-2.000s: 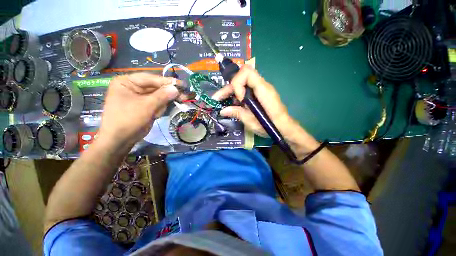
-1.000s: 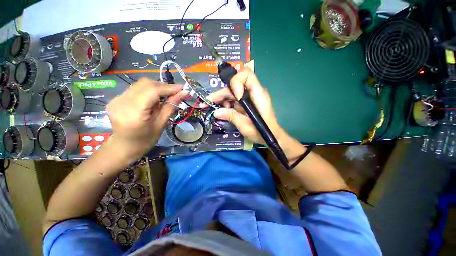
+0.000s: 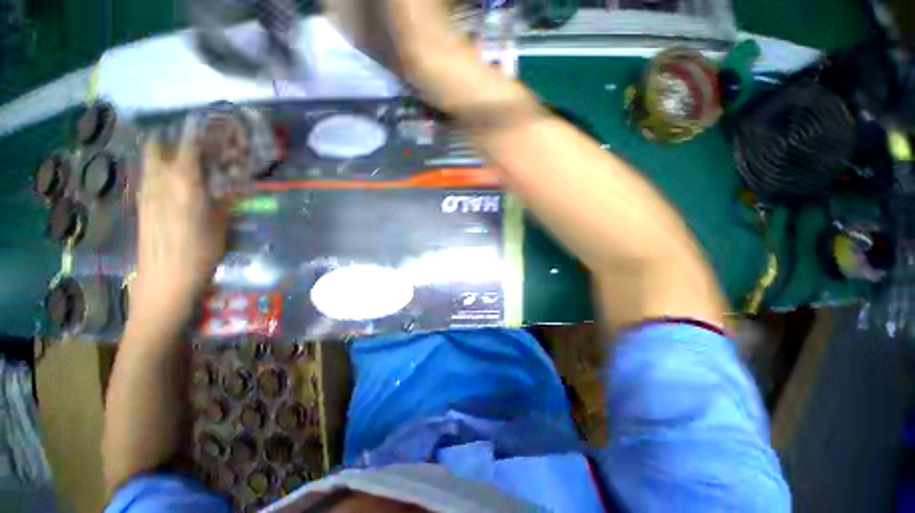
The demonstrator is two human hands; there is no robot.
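Note:
The frame is blurred. My left hand (image 3: 179, 190) is at the left of the printed cardboard sheet (image 3: 381, 225), against the near left side of a silvery wound cylinder (image 3: 233, 150); whether it grips it is unclear. My right hand (image 3: 386, 35) reaches far forward to the top edge, partly cut off, over the white paper (image 3: 150, 78). What it holds cannot be told. A blurred grey-dark object (image 3: 241, 40) lies left of it. The soldering iron cannot be made out.
Several cylinders (image 3: 98, 172) stand at the left. A red-gold round pot (image 3: 677, 92), a black fan grille (image 3: 798, 140) and a small wired part (image 3: 861, 248) are at the right. An open carton (image 3: 311, 401) with rows of rings is below the bench edge.
Both hands have parted from the work at the front: the left moved left to the cylinder, the right far forward. The cylinder and green board left the front spot. The view has shifted.

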